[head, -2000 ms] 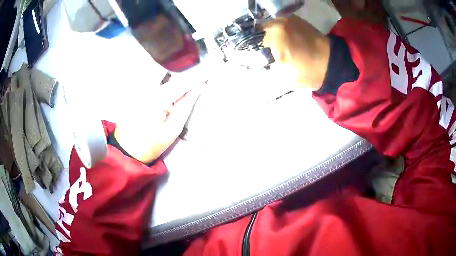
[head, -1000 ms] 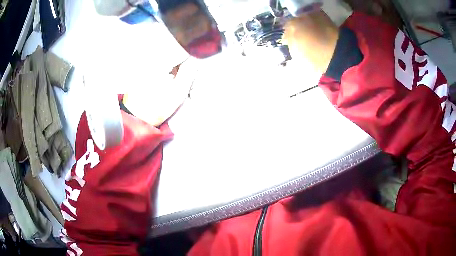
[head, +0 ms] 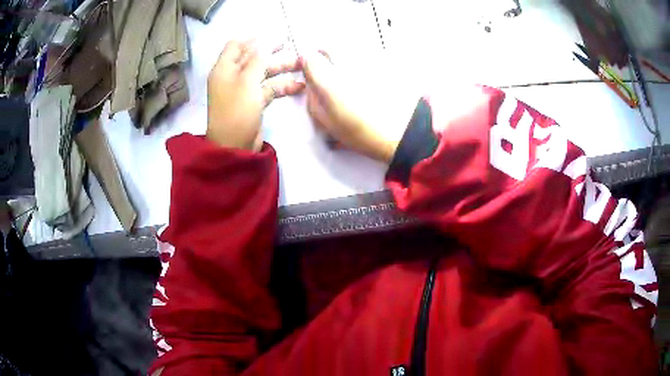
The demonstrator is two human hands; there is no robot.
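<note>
My left hand (head: 239, 92) is over the white glaring table (head: 330, 172), its fingers pointing right and partly apart. My right hand (head: 341, 121) is beside it, its fingertips close to the left fingertips. Glare hides whether cloth lies between or under the fingers, so I cannot tell if either hand holds anything. Two thin dark dashed lines run on the white surface above the hands. The needle area is not clearly visible.
Taupe strips (head: 139, 55) and pale grey-green strips (head: 55, 158) lie at the left, with a brown strip (head: 106, 172) beside them. Snips (head: 613, 77) with yellow-green and orange handles lie at the right. A grey scale band (head: 341, 217) runs along the table's front edge.
The view has shifted, and the machine head is out of it. My right hand has left the needle area and come beside my left hand. The snips now show at the right.
</note>
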